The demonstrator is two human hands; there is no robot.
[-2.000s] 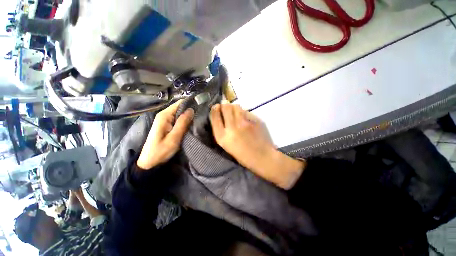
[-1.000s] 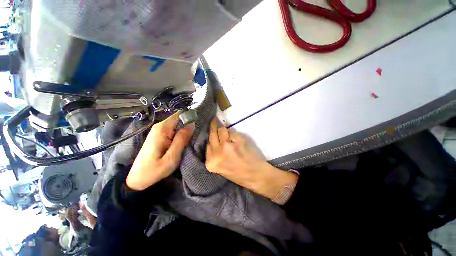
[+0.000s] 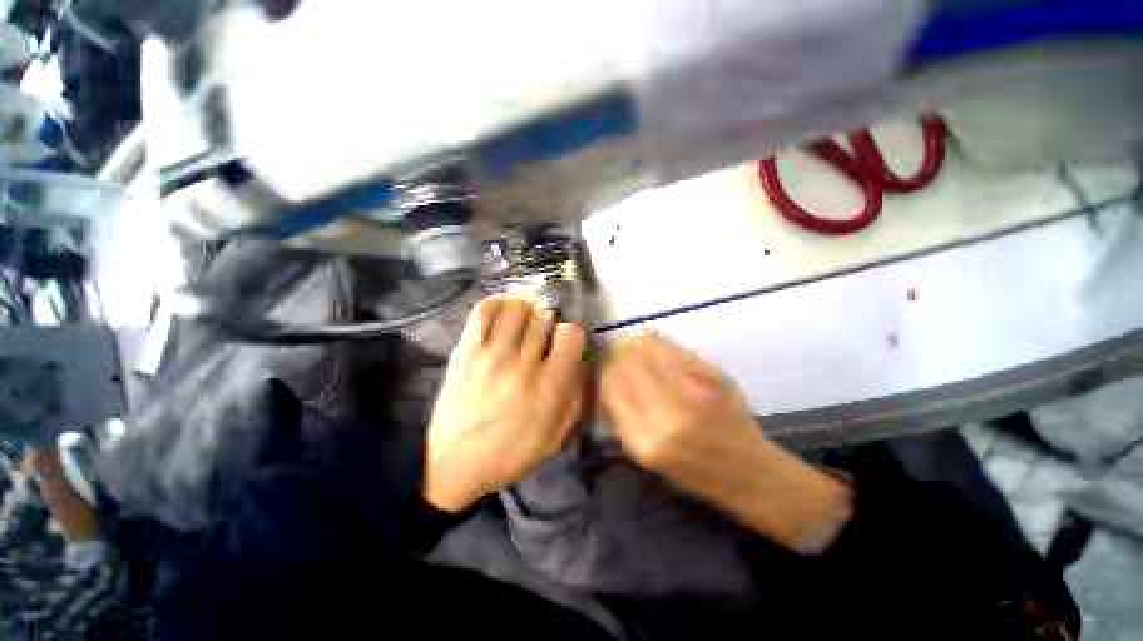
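The dark grey garment [image 3: 552, 520] is bunched under my hands and over my lap, and more of it lies left of the machine. My left hand [image 3: 508, 394] lies on the grey fabric just below the needle area [image 3: 533, 254], fingers bent, fingertips hidden. My right hand [image 3: 677, 407] is beside it, blurred, fingers curled at the fabric's right edge. The white sewing machine [image 3: 414, 88] with its blue stripe stands above my hands. The fabric between the hands is a narrow dark strip, too blurred to tell if it is ribbing.
Red looped scissor handles [image 3: 821, 225] lie on the white table [image 3: 802, 319], near its dark slot line. Small red scraps lie nearer its grey edge trim [image 3: 928, 413]. A curved dark loop [image 3: 339, 332] is left of the needle. Another person's arm [image 3: 63, 498] shows at the far left.
My left hand has turned palm down over the fabric and moved right, covering the ribbed part seen earlier. My right hand has also moved right. The view has shifted, with the scissors now lower.
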